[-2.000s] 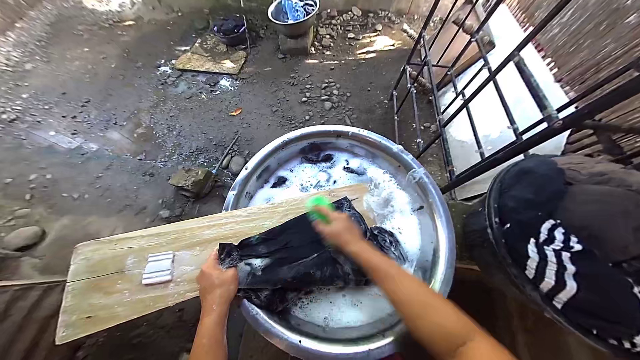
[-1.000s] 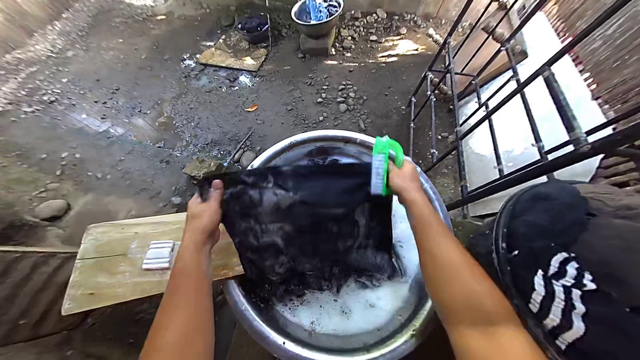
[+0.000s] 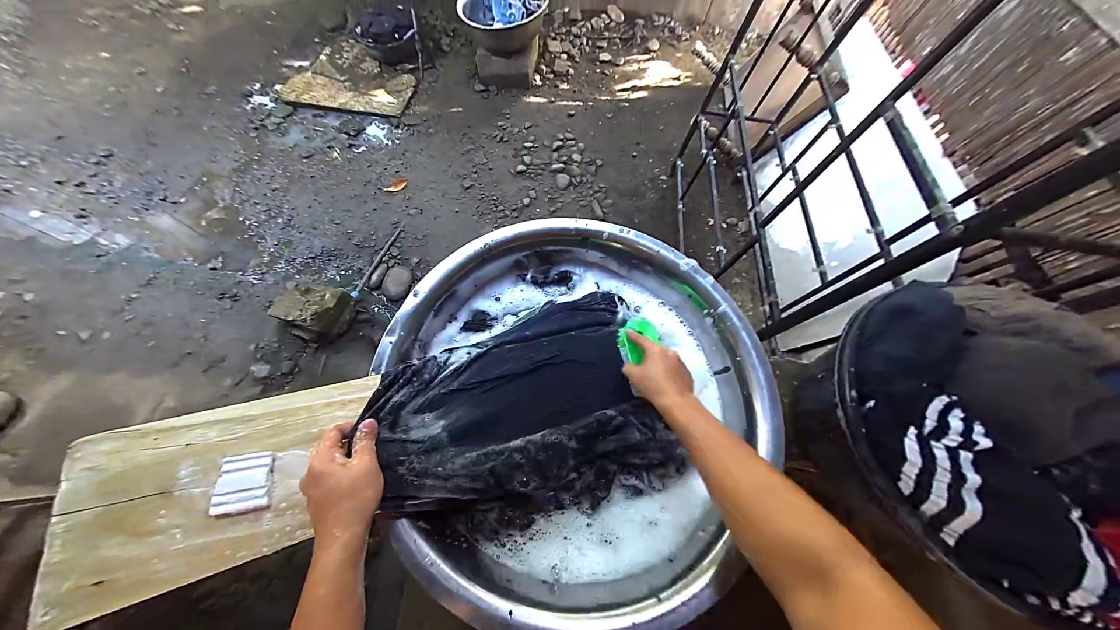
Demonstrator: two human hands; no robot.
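Note:
A wet black garment [image 3: 525, 376] lies spread over the wooden board and across a large metal basin [image 3: 766, 385] of sudsy water. My left hand [image 3: 343, 479] grips the garment's left edge above the board. In my right hand [image 3: 658, 372] is a green scrub brush [image 3: 639, 339], at the garment's upper right side; the bristles are mostly hidden. The wooden board [image 3: 157, 542] reaches from the lower left to the basin, its far end covered by the cloth. On it rests a ridged white bar, perhaps soap [image 3: 242, 483].
At the right stands a dark tub [image 3: 844, 385] heaped with dark clothes [image 3: 927, 455], beside a black metal grille [image 3: 919, 254]. A rock [image 3: 313, 312] lies left of the basin. Farther back are a small basin on a block [image 3: 503, 37] and a flat slab [image 3: 350, 92].
One second ago both hands held the garment stretched up above the basin. Now it lies lower, over the basin and the board, and the brush in my right hand is down at its side.

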